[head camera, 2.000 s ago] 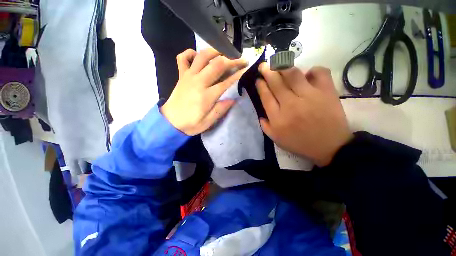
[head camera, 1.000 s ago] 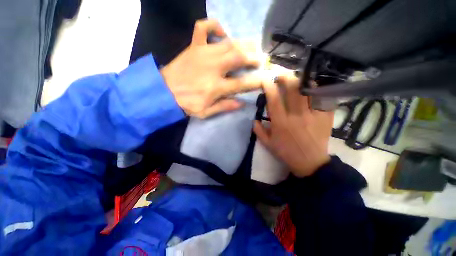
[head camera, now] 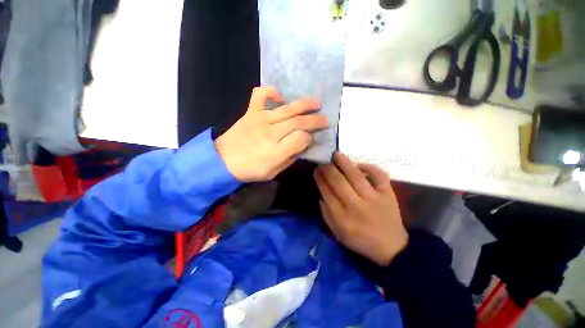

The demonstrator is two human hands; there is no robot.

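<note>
A long grey-faced panel point(head camera: 301, 57) lies lengthwise near the middle of the white table, beside a black fabric panel point(head camera: 215, 77) on its left. My left hand point(head camera: 272, 138) lies on the grey panel's near part, palm down, fingers spread. My right hand point(head camera: 362, 208) is at the grey panel's near right corner, at the table's front edge, with its fingertips on the corner; the thumb is hidden. Yellow-green bits of the presser foot area point(head camera: 338, 9) show at the top edge; the machine head is mostly out of view.
Black-handled scissors point(head camera: 465, 61) and blue thread snips point(head camera: 518, 61) lie at the right. A dark block point(head camera: 564, 138) sits on a yellowish pad at the right edge. Grey stacked pieces point(head camera: 45, 77) hang at the left. Red baskets point(head camera: 54, 182) show below the table.
The view has shifted and the machine head has left most of it. Both hands have moved back from the needle area towards the table's front edge. The grey panel now lies flatter and straighter.
</note>
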